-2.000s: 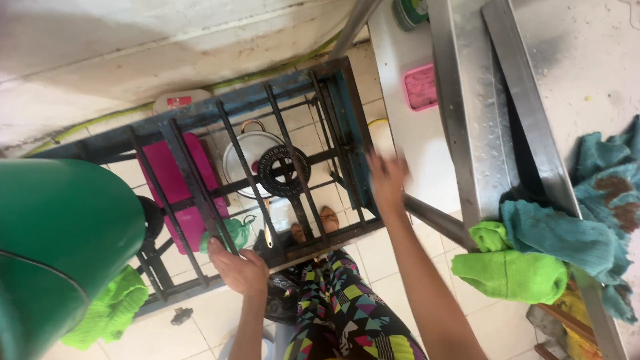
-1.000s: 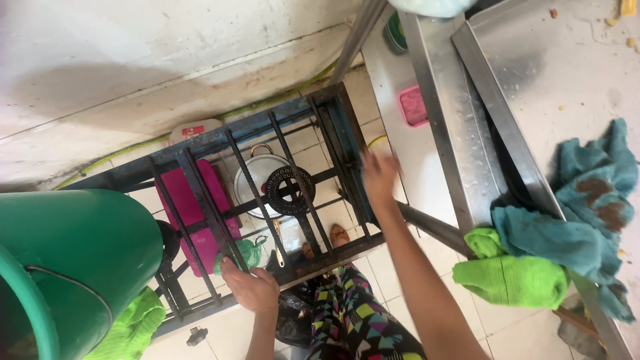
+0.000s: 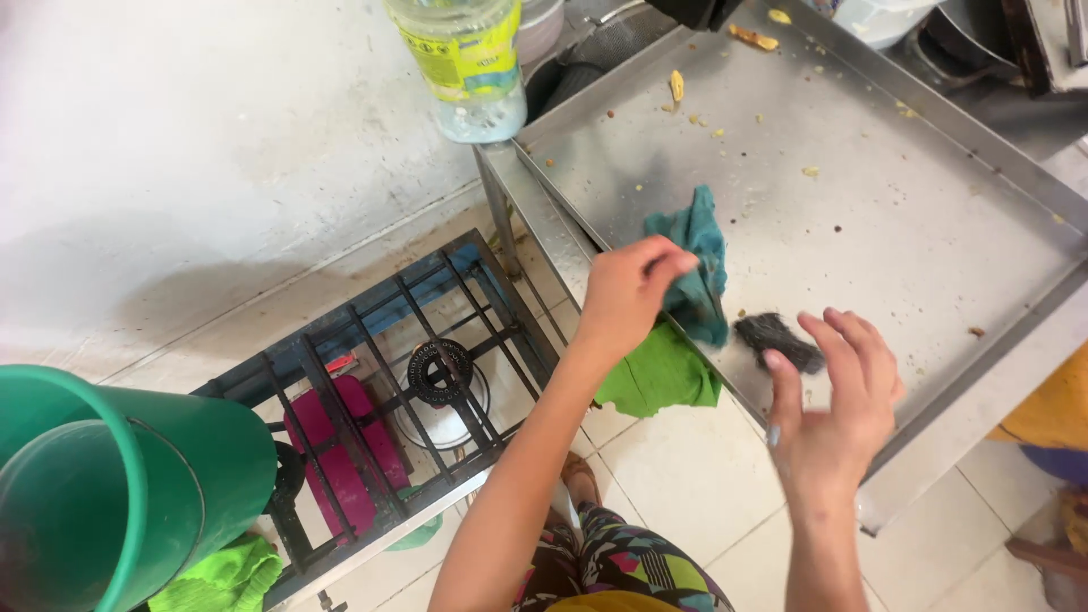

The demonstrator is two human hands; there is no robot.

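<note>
My left hand is over the near edge of the metal tray, its fingers curled in front of a crumpled teal cloth; whether they grip it is unclear. My right hand is spread open above the tray. Its thumb overlaps a dark wire-wool scourer lying on the tray; the hand has not closed round it. A bright green cloth hangs below the tray's edge, under my left forearm. Yellow and brown food scraps are scattered over the tray.
A black-barred gas stove frame stands low against the wall. A green bucket lies tilted over its left end, beside another green cloth. At the tray's far left corner stands a labelled plastic container. A strainer is behind the tray.
Both hands have left the stove frame and are now over the metal tray. The view has swung right, and the wire-wool scourer now shows. The teal cloth lies in a different shape.
</note>
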